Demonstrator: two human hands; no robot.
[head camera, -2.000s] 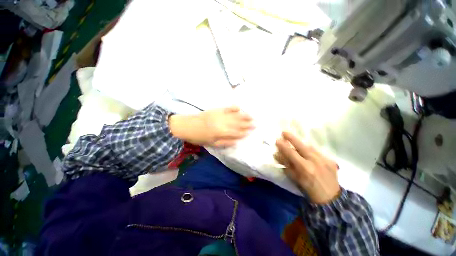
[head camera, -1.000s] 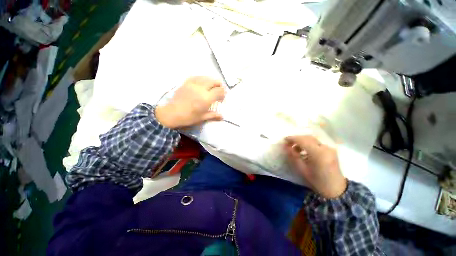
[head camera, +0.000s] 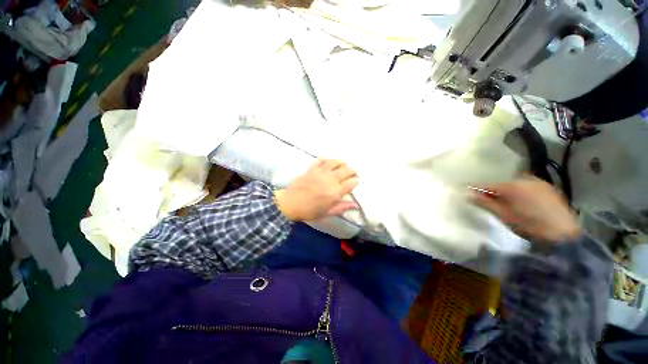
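Observation:
The large white garment panel (head camera: 433, 220) lies over the machine table and glares in the light. Its near part is folded and drapes over the front edge. My left hand (head camera: 318, 190) is at the table's front edge, its fingers closed on bunched cloth. My right hand (head camera: 531, 210) is blurred, over the panel's right side. A thin reddish, shiny thing shows at its fingertips; I cannot tell what it is or whether the hand grips it. The sewing machine head (head camera: 540, 50) is at the upper right, with a ridged knob (head camera: 484, 106) low on it. The needle is not clearly visible.
Cream cut pieces (head camera: 362, 21) lie at the far side. A cream cloth bundle (head camera: 142, 185) hangs at the left table edge. A black looped cable (head camera: 534, 146) lies right of the panel. Grey-white scraps (head camera: 39, 206) litter the green floor. A yellow basket (head camera: 455, 302) is below the table.
My right hand has moved right, away from the left hand. My left hand has moved right and slightly down along the edge. The near cloth has shifted right, baring the table edge at left.

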